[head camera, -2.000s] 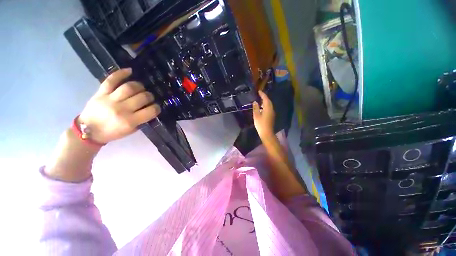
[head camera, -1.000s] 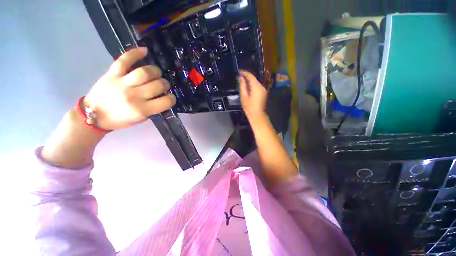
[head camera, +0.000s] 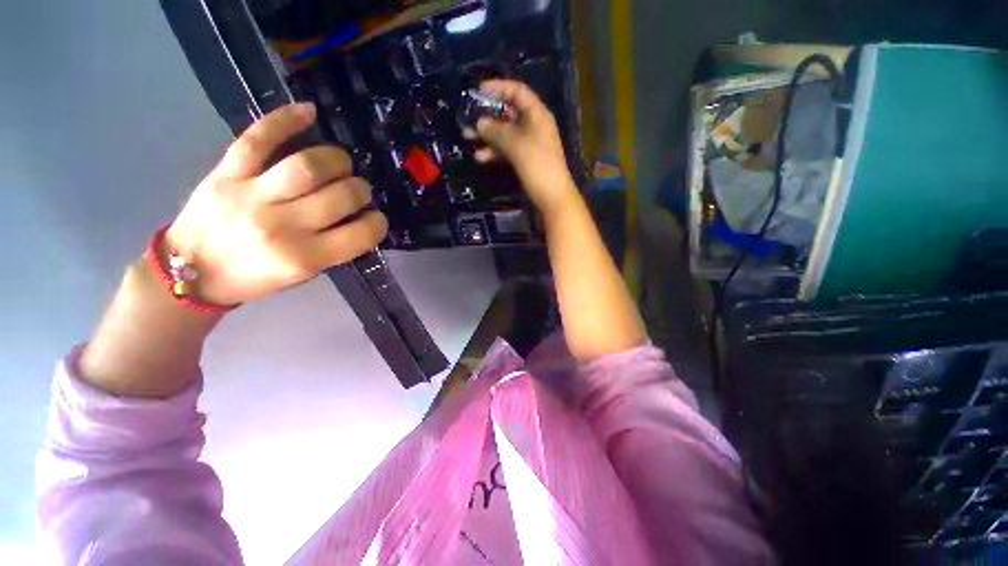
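Observation:
My left hand (head camera: 290, 210) is closed around the edge of a black tray or thin tray stack (head camera: 376, 304), held on edge and seen as a long narrow bar. Beside it lies a black glossy parts tray (head camera: 431, 205) with pockets and a red tag (head camera: 422, 166). My right hand (head camera: 520, 133) is over this tray's pockets, its thumb and fingers around a small silvery part (head camera: 486, 104). The part's exact shape is too small to tell.
At the right stands a green-topped bench (head camera: 923, 177), with an open white bin (head camera: 699, 210) of mixed scraps and a black cable beside it. Black trays (head camera: 862, 332) are stacked at the lower right. A yellow floor line (head camera: 625, 66) runs behind the tray.
My right hand has moved from the tray's right edge to over its pockets and now has a small silvery part at its fingertips. My left hand keeps its grip on the upright tray.

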